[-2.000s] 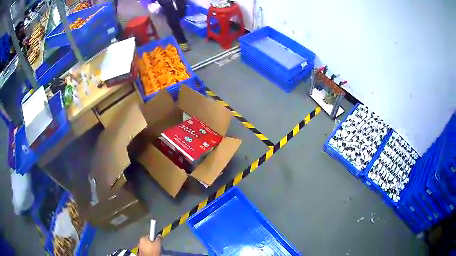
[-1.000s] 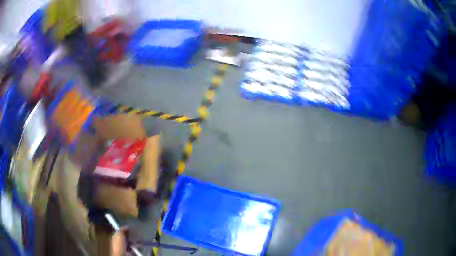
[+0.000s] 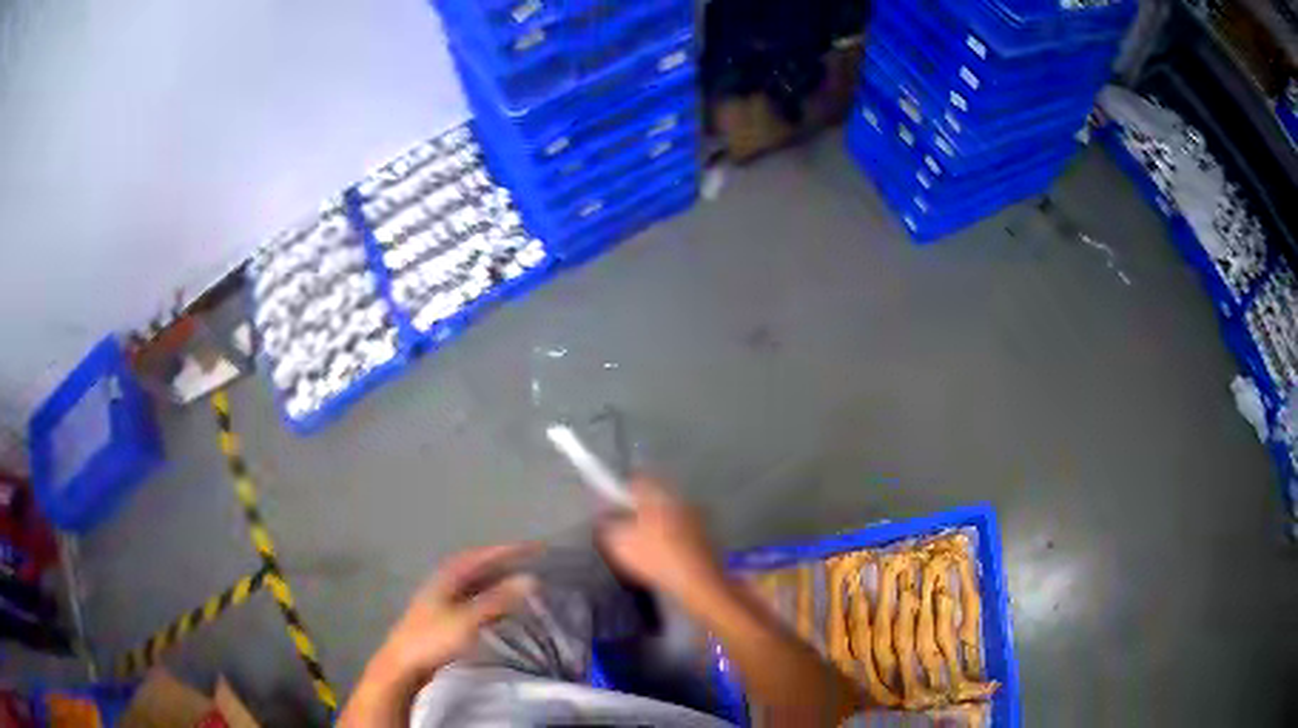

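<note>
My right hand (image 3: 658,541) is closed around a thin silver-white rod (image 3: 587,462), which sticks out up and to the left, blurred at its end. My left hand (image 3: 463,605) is beside it to the left, blurred, with its fingers apart and nothing seen in it. A blue crate (image 3: 1005,612) at the lower right holds long tan moulded parts (image 3: 911,612) in a row. My right forearm crosses in front of its left side and hides part of it.
Two crates of silver-white parts (image 3: 449,235) lie by the wall. Tall blue crate stacks (image 3: 605,142) stand at the back, another (image 3: 968,114) farther right. More crates (image 3: 1196,192) line the right edge. A blue crate (image 3: 93,434) and tape lines (image 3: 245,484) are at left.
The view has swung right. The open carton has shifted to the lower left edge, and the empty blue crate is no longer plainly seen. Both hands and the crate of tan parts now show.
</note>
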